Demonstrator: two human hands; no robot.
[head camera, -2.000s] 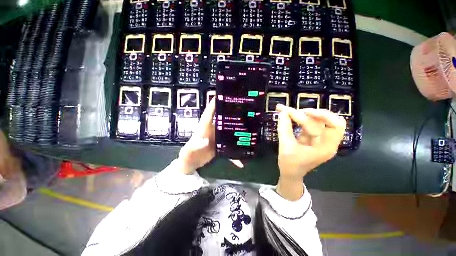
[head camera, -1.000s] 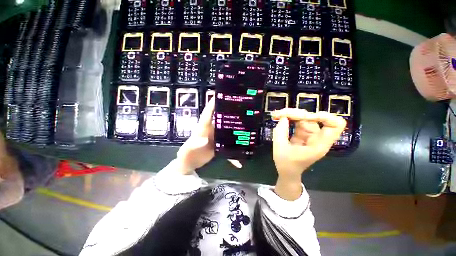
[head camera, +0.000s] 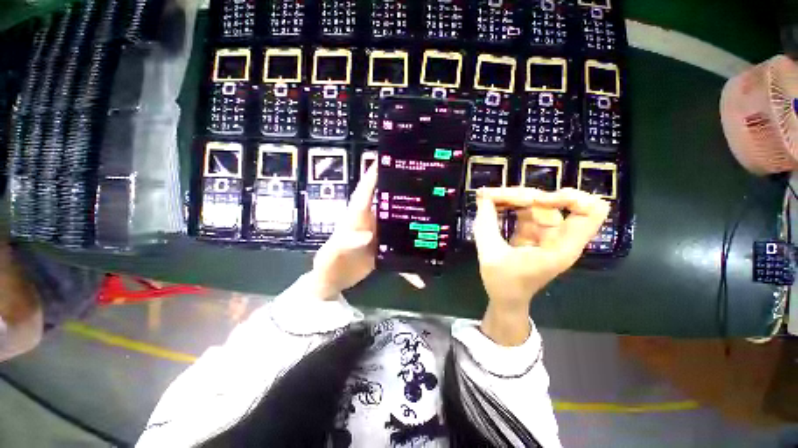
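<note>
A large black smartphone (head camera: 422, 184) shows a dark chat screen with green bubbles. My left hand (head camera: 348, 249) holds it upright from its left edge and lower end, above the phone tray. My right hand (head camera: 534, 245) is just right of the smartphone, with thumb and index fingertips close together and nothing seen between them. It does not touch the screen. The black phone tray (head camera: 201, 236) lies on the green bench with rows of keypad phones (head camera: 328, 92), gold-framed screens at top. The smartphone and my right hand hide some of them.
Stacked ridged trays (head camera: 70, 131) stand at the left beside clear plastic. A pink desk fan (head camera: 759, 118) is at the right, above a small dark keypad piece (head camera: 773, 262) and a thin cable (head camera: 724, 254). Another person's arm (head camera: 22, 306) shows at the left edge.
My right hand's thumb and index tips have come closer together and the hand has shifted slightly left. The smartphone stays in my left hand with the same chat showing.
</note>
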